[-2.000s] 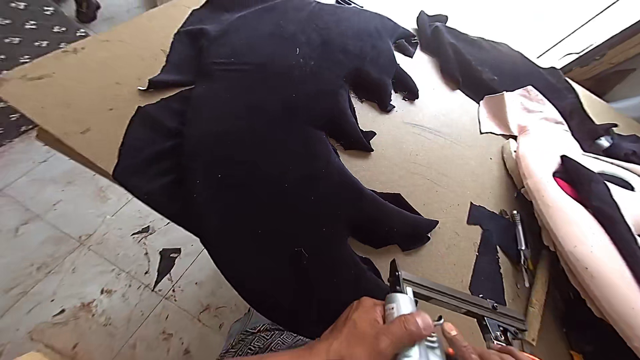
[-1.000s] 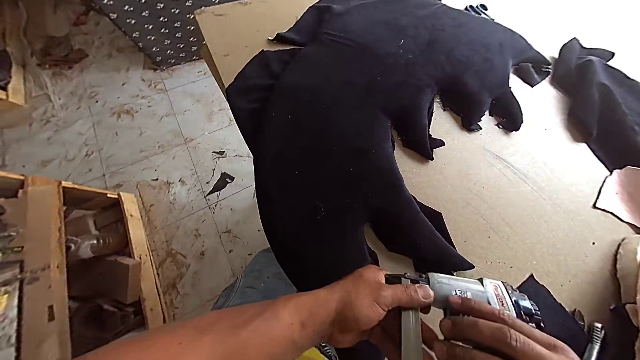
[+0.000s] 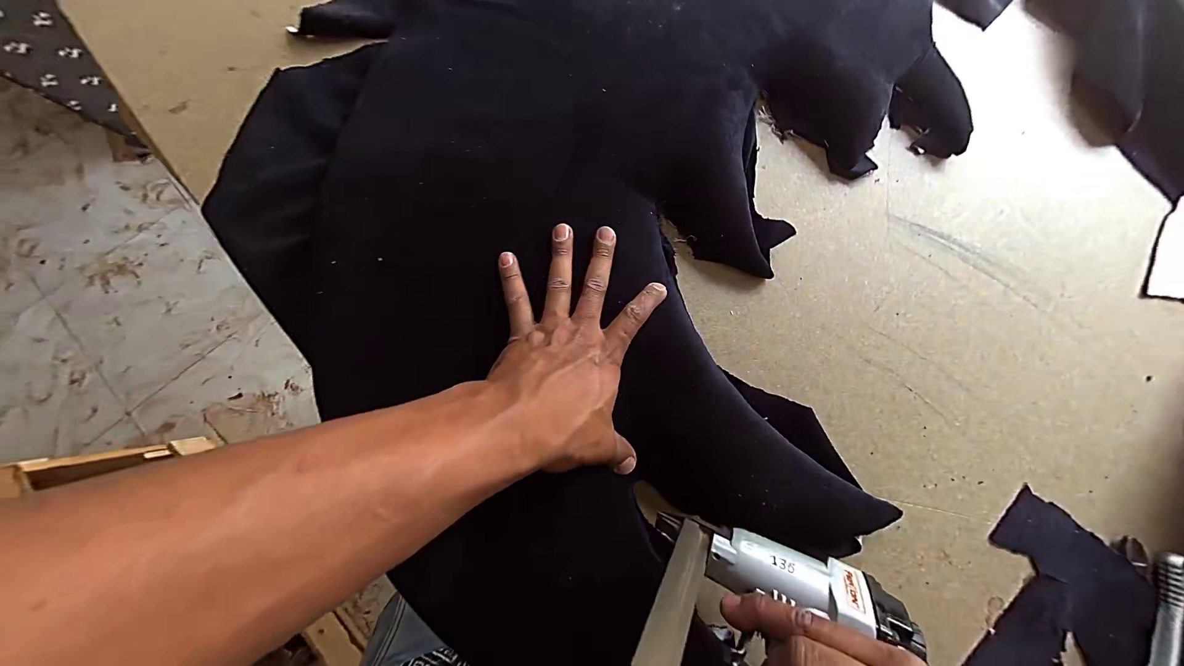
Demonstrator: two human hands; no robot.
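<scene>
My left hand [image 3: 569,379] lies flat with fingers spread on a large dark fabric piece [image 3: 444,231], whose right edge runs out in several curved, pointed flaps. At the bottom right my right hand [image 3: 814,638] is around a silver pneumatic stapler [image 3: 777,569], partly cut off by the frame's lower edge. The tool's nose rests close to the fabric's edge, below the longest flap. A long metal bar, seemingly the tool's magazine [image 3: 673,601], points down toward the bottom edge.
The fabric lies on a tan board [image 3: 980,370]. Dark fabric scraps [image 3: 1064,573] and a metal-ended tool [image 3: 1167,601] lie at the lower right. More dark cloth [image 3: 1110,74] is at the upper right. A wooden crate [image 3: 111,462] stands on the stained tile floor [image 3: 120,305] at left.
My left hand has left the stapler and now lies spread on the dark fabric. My right hand remains at the tool. The view has moved closer.
</scene>
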